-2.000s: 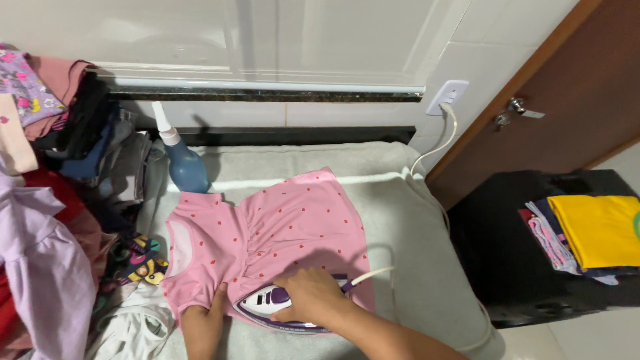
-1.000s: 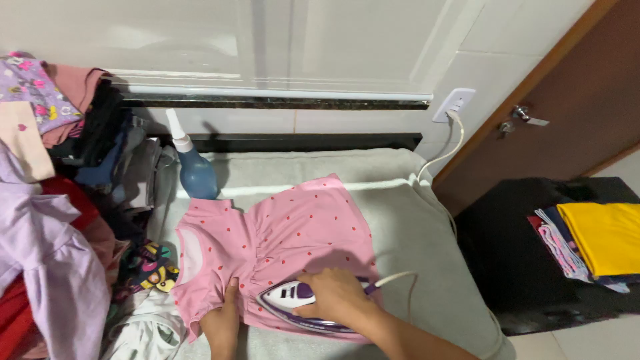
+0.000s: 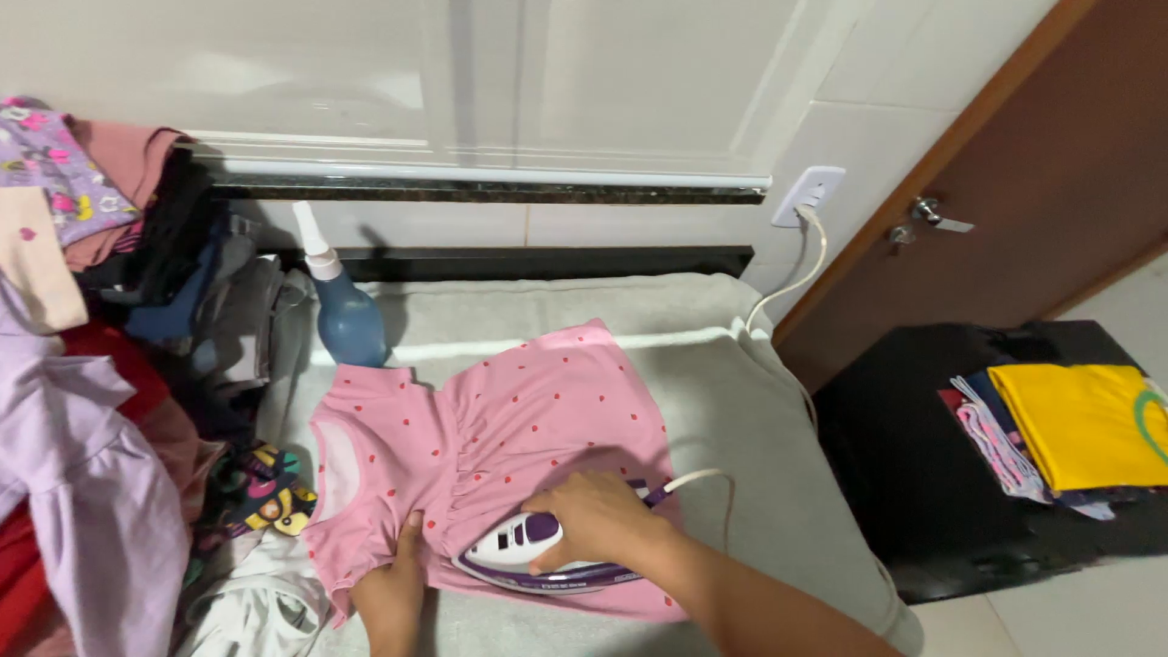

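Note:
A small pink dress (image 3: 566, 392) with red dots lies spread on a grey cloth-covered surface (image 3: 757, 429), its neck to the left. My right hand (image 3: 593, 520) grips a white and purple electric iron (image 3: 511, 547), which rests on the near side of the skirt with its tip to the left. My left hand (image 3: 392, 584) rests on the dress near the waist and sleeve, thumb apart from the partly hidden fingers; whether it pinches the fabric cannot be told. A blue spray bottle (image 3: 351, 319) with a white nozzle stands beyond the dress's upper sleeve.
Piles of clothes (image 3: 82, 456) line the left side, with a crumpled white garment (image 3: 265, 593) near the dress. The iron's cord (image 3: 730, 484) trails right; a cord is plugged into a wall outlet (image 3: 808, 196). Folded clothes (image 3: 1077, 424) lie on a black surface (image 3: 894, 493) beside a brown door (image 3: 1022, 164).
Both hands stay close to the same parts of the dress. The iron remains on the near side of the skirt, in my right hand. The view has shifted slightly.

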